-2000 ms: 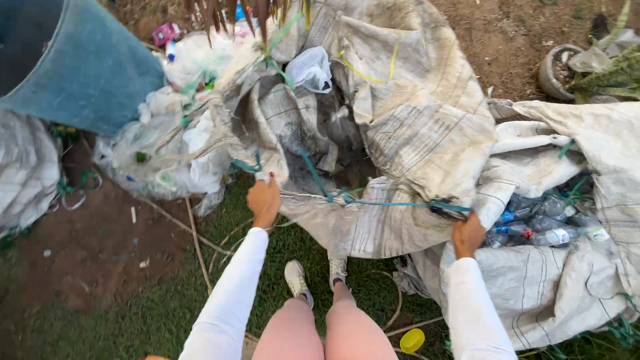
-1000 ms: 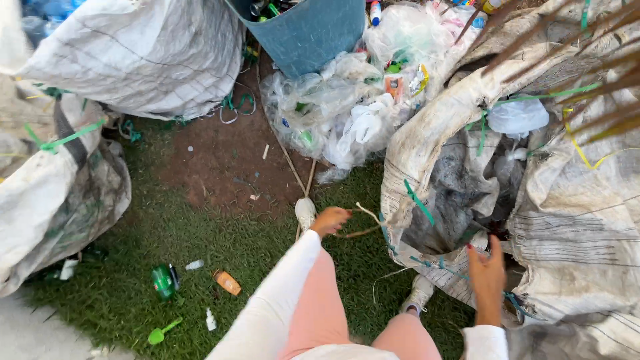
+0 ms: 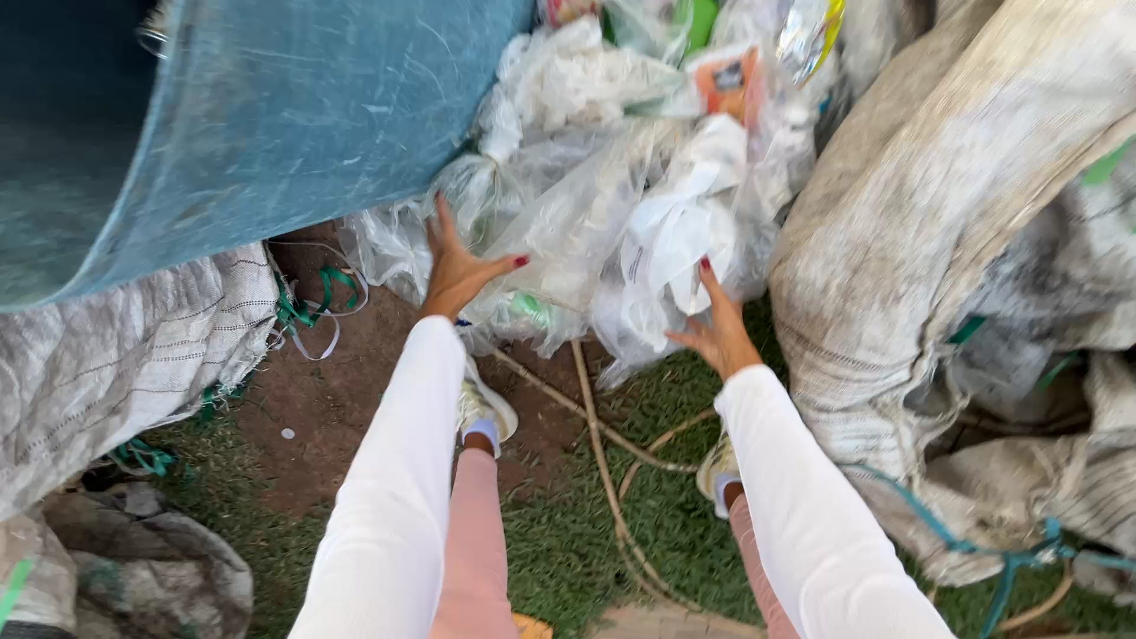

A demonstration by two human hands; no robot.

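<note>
A heap of clear and white plastic bags (image 3: 568, 213) lies on the ground at the top centre, with bits of packaging among them. My left hand (image 3: 463, 266) is at the heap's left side, fingers spread, thumb pointing right. At its lower right side is my right hand (image 3: 721, 328), also spread, beside a white plastic bag (image 3: 679, 235). Neither hand is closed on anything; whether the fingertips touch the bags I cannot tell. An orange-and-white wrapper (image 3: 729, 84) shows near the heap's top.
A large blue plastic bin (image 3: 337, 115) leans in at upper left. Woven sacks stand left (image 3: 133, 355) and right (image 3: 887, 257), the right one with its mouth spread and green cord (image 3: 1007, 555) along it. Rope (image 3: 603, 461) loops over the grass between my feet.
My hands were gripping the rim of the woven sack two seconds ago and have let it go. Now both are at the bag heap. The view has swung left and closer to the heap.
</note>
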